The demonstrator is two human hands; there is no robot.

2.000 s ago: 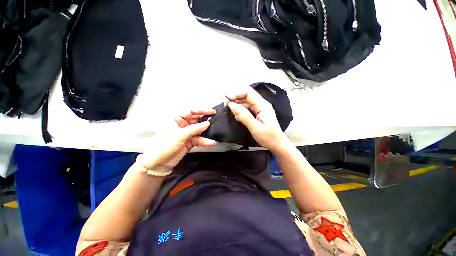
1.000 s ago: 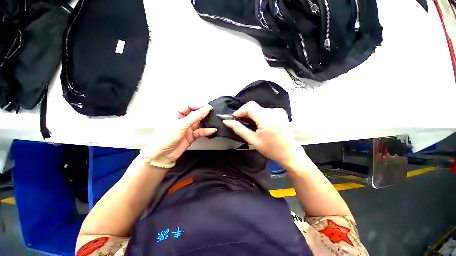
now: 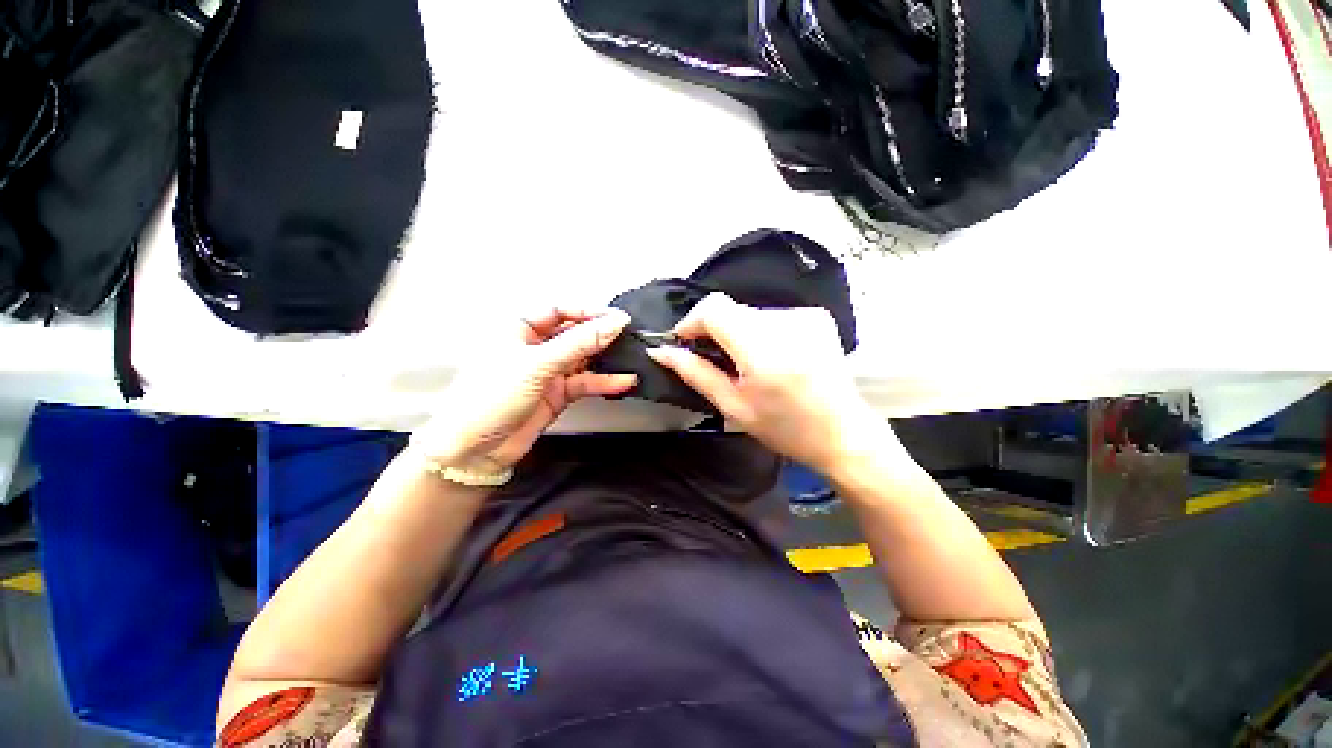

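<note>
A bunched black bag piece (image 3: 789, 271) lies at the table's front edge, partly over it, with a small shiny zipper puller (image 3: 805, 257) near its upper right. My left hand (image 3: 544, 383) pinches the left edge of the piece between thumb and fingers. My right hand (image 3: 767, 373) is over the middle of the piece and holds thread snips (image 3: 656, 336), a small metallic tool whose tip points left toward my left fingertips. Most of the snips is hidden by my right fingers.
A flat black panel (image 3: 300, 176) with a small white label lies left on the white table (image 3: 511, 176), beside a black heap (image 3: 88, 161). A pile of zippered bag bodies (image 3: 935, 117) is upper right. Loose threads lie below it. Blue bins (image 3: 139, 570) stand beneath the table.
Since two seconds ago my right hand has turned over the piece and the snips now show pointing left. Over the last second the snips' tip has moved slightly left, closer to my left fingertips.
</note>
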